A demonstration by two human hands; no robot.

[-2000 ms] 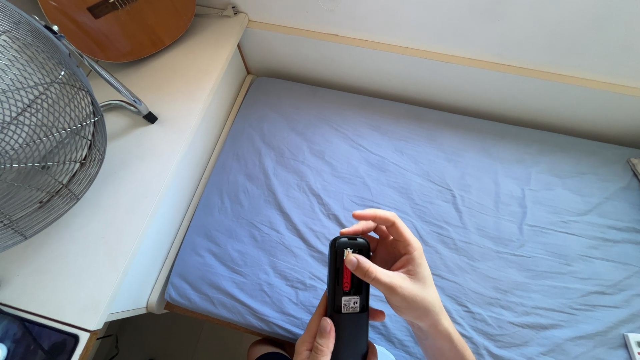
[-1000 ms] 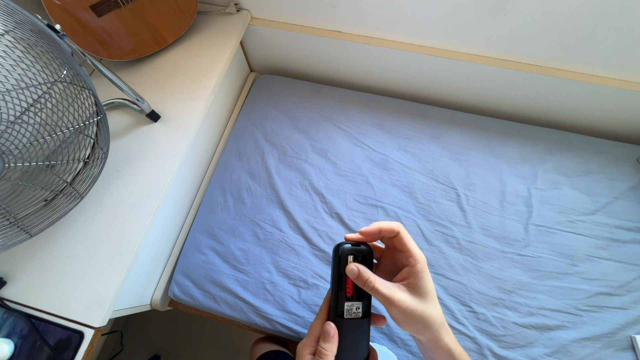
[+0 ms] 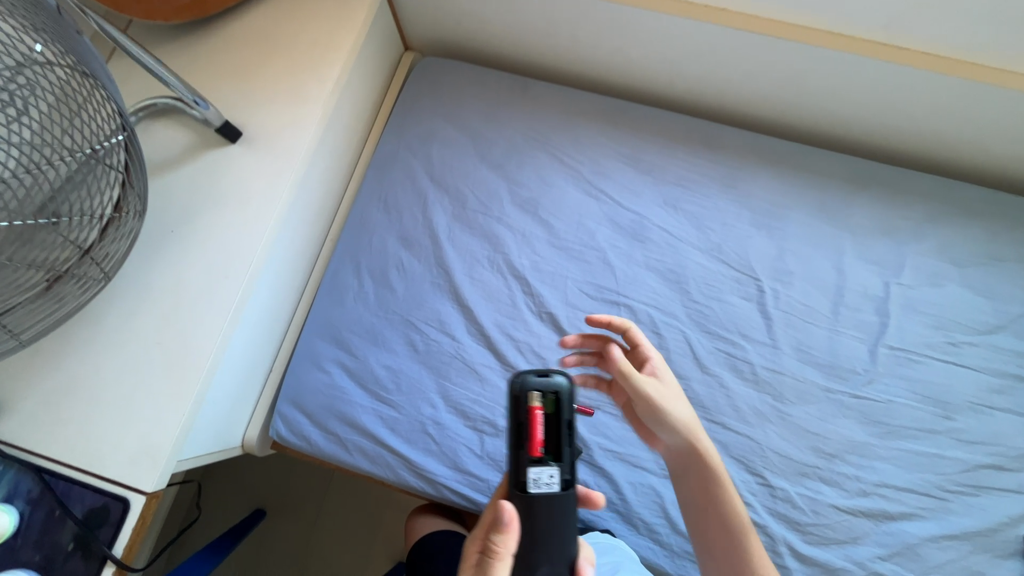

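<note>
My left hand [image 3: 494, 542] holds a black remote control [image 3: 544, 512], its back facing up and its battery compartment uncovered. One red battery [image 3: 536, 428] lies in the left side of the compartment; the slot beside it is empty. Just right of the remote, part of a second red battery [image 3: 585, 410] shows above the bedsheet; the remote hides its other end. Spread and slightly blurred, my right hand [image 3: 632, 372] is up and to the right of the remote, with nothing between its fingers.
Under the hands is a mattress with a blue sheet [image 3: 680, 240]. A metal fan [image 3: 64, 184] stands on the white desk [image 3: 232, 200] at left, near part of an orange-brown guitar body [image 3: 172, 6]. At lower left are a dark tablet-like device [image 3: 80, 512] and a black cable [image 3: 196, 512].
My right hand has come off the battery compartment and opened to the upper right. The red battery in the compartment is now uncovered by the thumb. The view has shifted.
</note>
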